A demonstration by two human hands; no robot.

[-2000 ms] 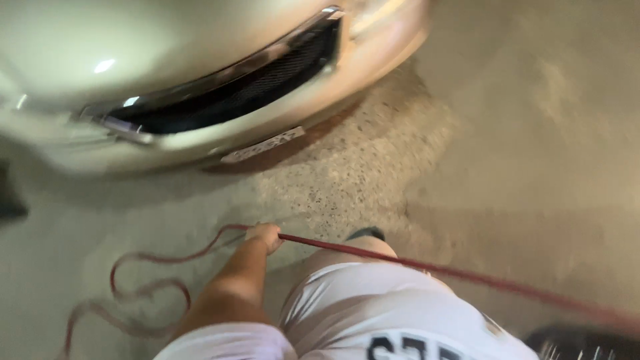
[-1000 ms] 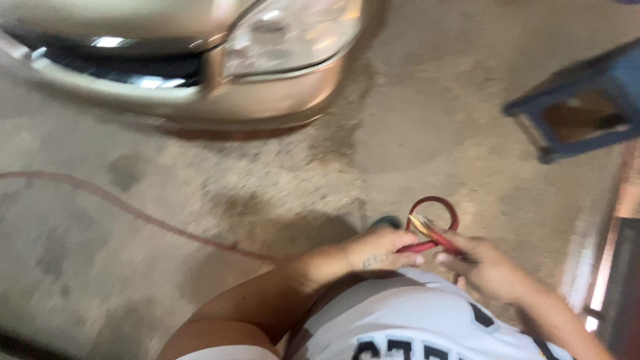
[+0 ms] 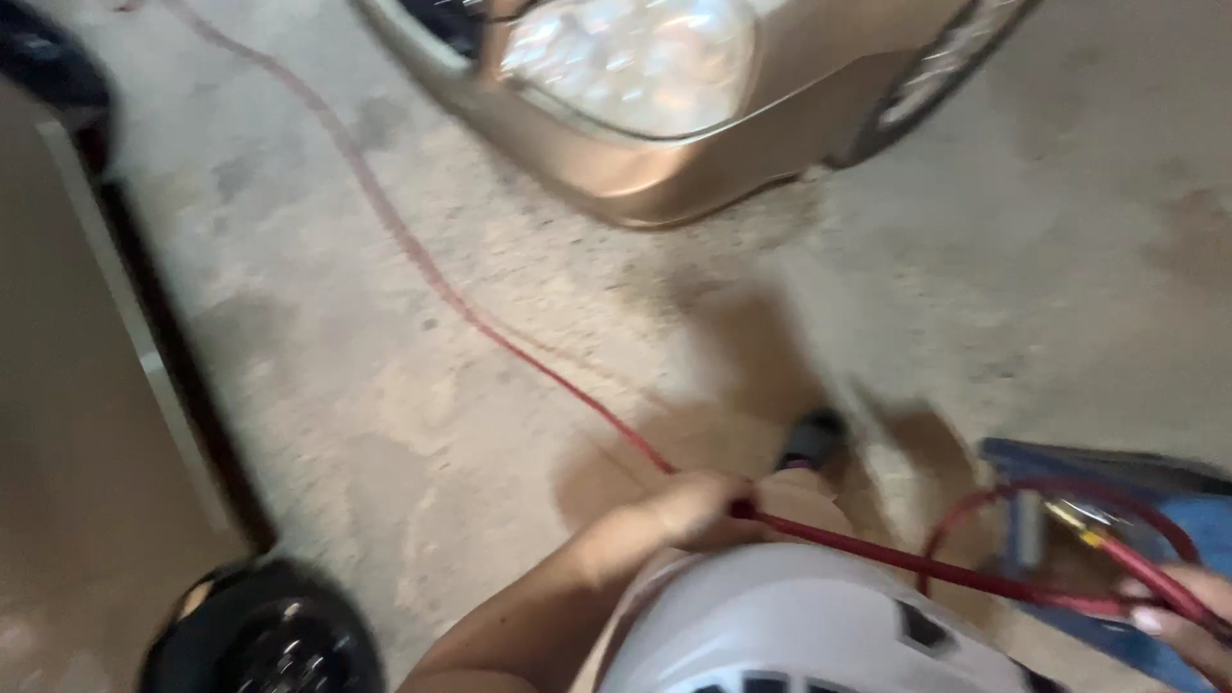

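Note:
A red hose (image 3: 577, 395) runs from the upper left over the concrete floor to my left hand (image 3: 698, 510), which is closed around it in front of my white shirt. From there the hose stretches right to my right hand (image 3: 1184, 606) at the right edge. That hand holds hose too, with a loop of it standing up above the fingers. A metal end fitting (image 3: 1073, 520), brass-coloured in part, sticks out of the right hand toward the upper left. Motion blur hides the fitting's details.
A gold car's front corner with its headlight (image 3: 635, 67) is at the top. Another vehicle (image 3: 87, 404) with a black wheel (image 3: 279, 635) stands at the left. A blue stool-like object (image 3: 1165, 529) is at the lower right, behind the hose loop. My foot (image 3: 813, 438) is on the floor.
My hands were close together one second ago and are now wide apart, with hose stretched between them. Two seconds ago only my left hand showed, on the hose. The view has swung right.

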